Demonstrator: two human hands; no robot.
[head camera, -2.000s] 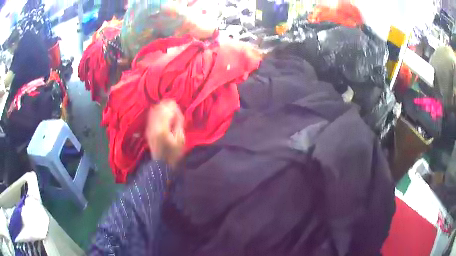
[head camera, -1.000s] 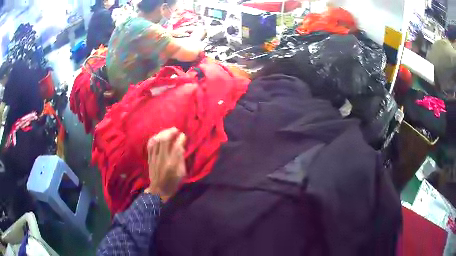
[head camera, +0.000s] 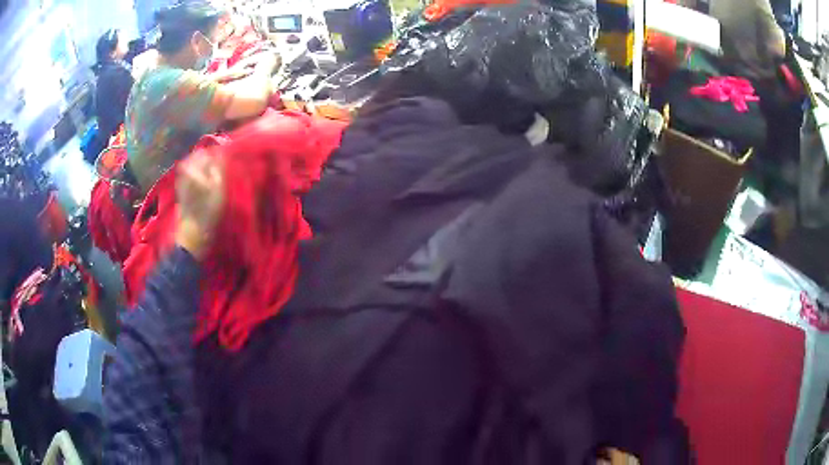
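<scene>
A heap of bright red garment pieces (head camera: 264, 227) lies at left centre, its limp folds hanging down. My left hand (head camera: 202, 195) is blurred at the heap's left part; its grip on the cloth cannot be told. A large dark purple garment heap (head camera: 509, 272) fills the middle, touching the red heap's right side, with a paler grey patch (head camera: 429, 260) on it. A small part of my right hand (head camera: 618, 457) shows at the bottom edge against the dark cloth; its fingers are mostly hidden.
A glossy black plastic bag (head camera: 518, 59) lies behind the dark heap. A flat red board or stack (head camera: 741, 377) is at right, below a brown box (head camera: 698, 195). A pale blue stool (head camera: 80, 368) stands at lower left. A masked person (head camera: 173, 109) works behind the red heap.
The view has swung right, so the heaps and stool sit further left and more of the red board shows. Part of my right hand has appeared at the bottom edge. The red folds have changed shape.
</scene>
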